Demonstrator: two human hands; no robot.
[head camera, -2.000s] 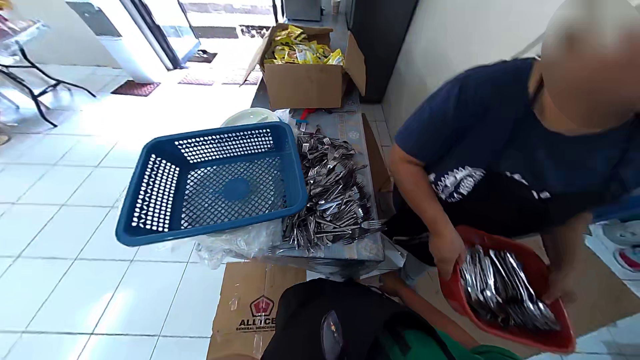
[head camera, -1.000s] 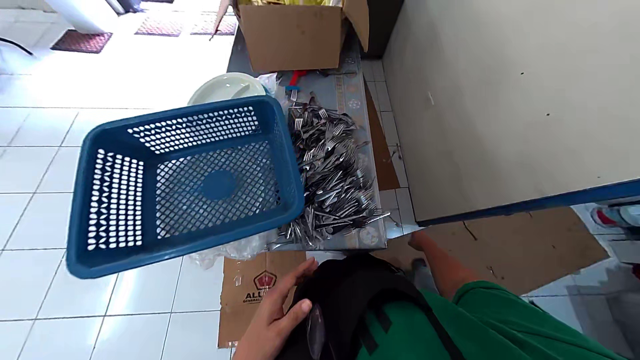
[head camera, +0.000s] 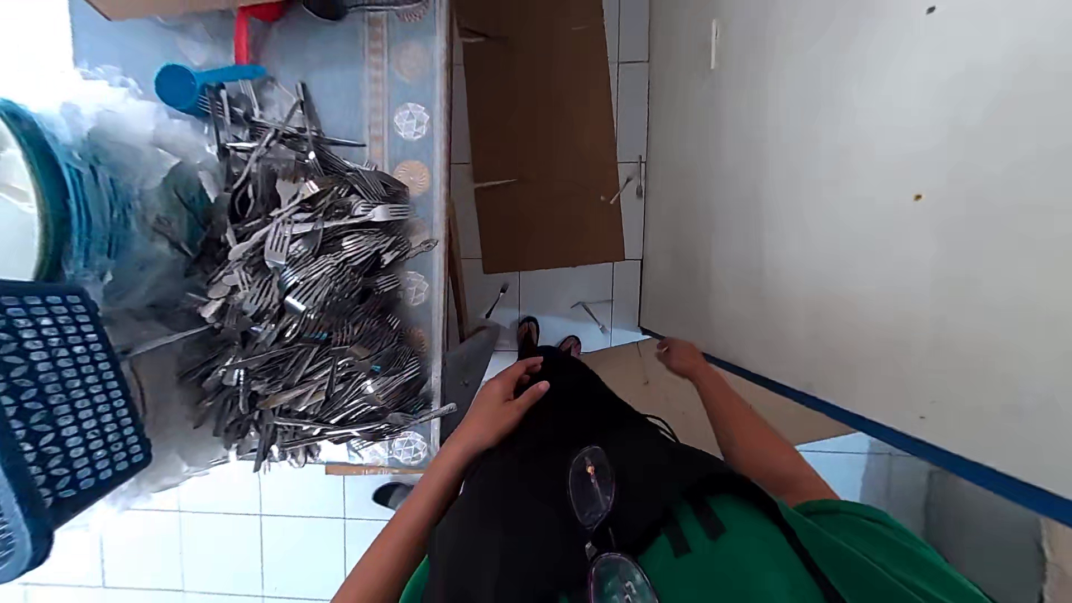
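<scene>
My left hand (head camera: 502, 406) rests against the black apron (head camera: 519, 502), fingers apart and nothing in it. Out to the right, near the foot of the pale wall, my right hand (head camera: 682, 358) has its fingers curled; whether it holds anything cannot be told. A large heap of metal forks and other cutlery (head camera: 318, 301) lies on the patterned table cover (head camera: 410, 50), left of my left hand. A blue plastic scoop (head camera: 180, 86) touches the heap's far end. The blue plastic basket (head camera: 75, 394) stands at the left edge, partly out of view.
Stacked plates (head camera: 50, 201) and clear plastic wrapping (head camera: 151, 142) lie left of the heap. Cardboard (head camera: 544, 134) covers part of the tiled floor, with loose forks (head camera: 590, 316) nearby. A pale wall or panel (head camera: 837, 209) with a blue lower edge (head camera: 888, 440) bounds the right side.
The view has swung down toward the heap and floor. The person with the red basin of cutlery, seen two seconds ago, is out of view. My left hand has come to the apron front.
</scene>
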